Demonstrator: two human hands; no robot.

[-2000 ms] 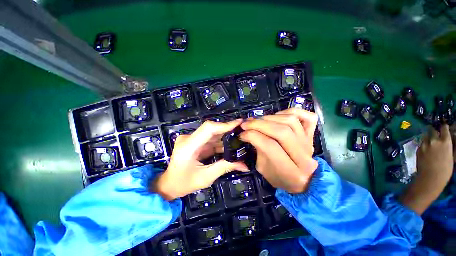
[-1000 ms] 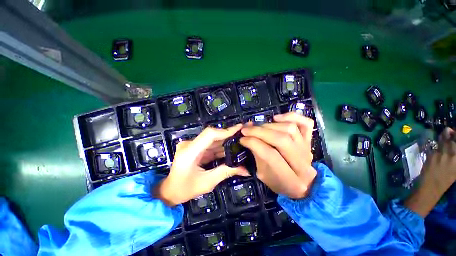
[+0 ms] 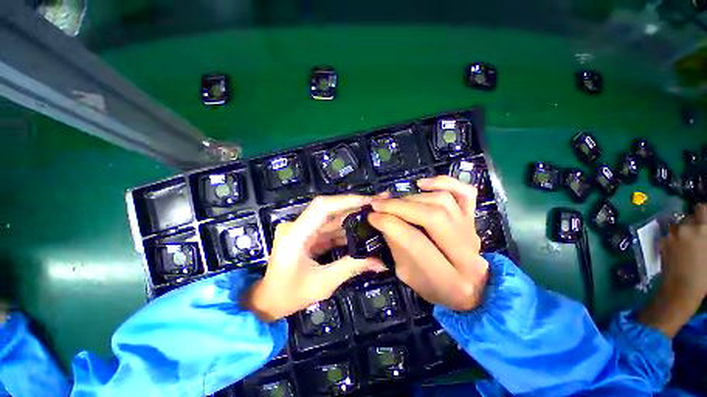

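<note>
A black square electronic unit [image 3: 363, 235] is held upright on edge between my two hands, above the middle of the tray. My left hand [image 3: 302, 252] grips its left side between thumb and fingers. My right hand [image 3: 434, 244] holds its right side, with the fingertips on its top and face. A small white mark shows on the unit's edge. The black parts tray [image 3: 168, 208] lies tilted below my hands. Similar units sit in its pockets, and the top left corner pocket is empty. My hands and sleeves hide the tray's middle.
A slanting grey metal post [image 3: 101, 97] stands at left. Several loose units lie beyond the tray and at right, with a yellow piece [image 3: 639, 198], a black stick-like tool [image 3: 584, 271] and a whitish bag [image 3: 648, 246]. Another person's hand [image 3: 688, 264] is at the right edge.
The row of units beyond the tray shows farther right in the picture. The tray has also shifted slightly right in view. Both hands keep nearly the same hold. The other person's hand has moved slightly.
</note>
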